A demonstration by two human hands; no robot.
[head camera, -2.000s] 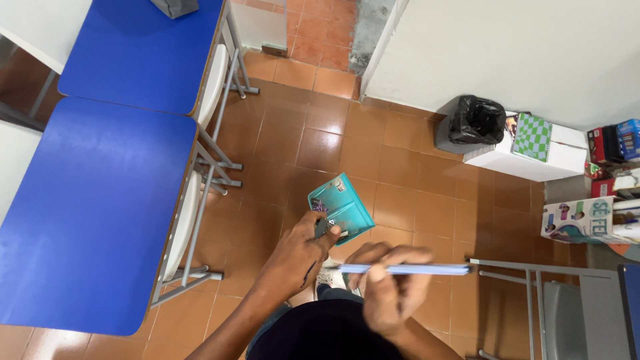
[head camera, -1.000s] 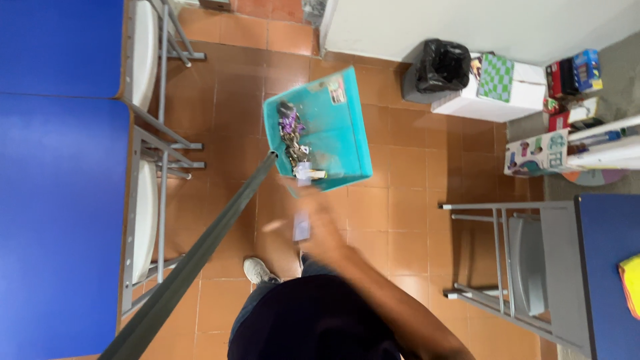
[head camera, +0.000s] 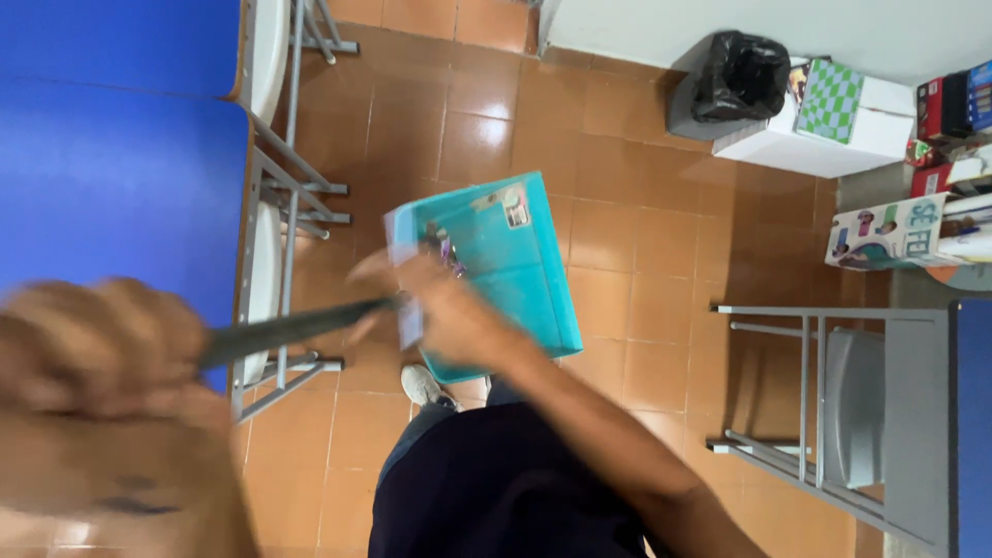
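Note:
My left hand (head camera: 108, 349), large and blurred at the left edge, is closed around a dark grey pole (head camera: 298, 329). The pole's far end meets the left side of a teal plastic dustpan (head camera: 504, 271), tilted above the floor. Small debris (head camera: 446, 252), some of it purple and shiny, lies inside the pan near that side. My right hand (head camera: 446, 310), also blurred, is at the same side, with a flat lavender strip (head camera: 409, 322) in its fingers, lying along the pan's edge. The hand hides part of the strip and of the debris.
Blue-topped tables (head camera: 116, 194) with pale chairs stand at the left. At the right are a grey chair (head camera: 852, 403) and another blue table (head camera: 975, 418). A bin with a black bag (head camera: 740, 77), a white box (head camera: 783, 147) and other boxes line the wall.
The dustpan appears nearer and turned differently. My left hand, on the pan two seconds ago and out of view one second ago, now shows on the pole. My right hand has moved to the pan's left side.

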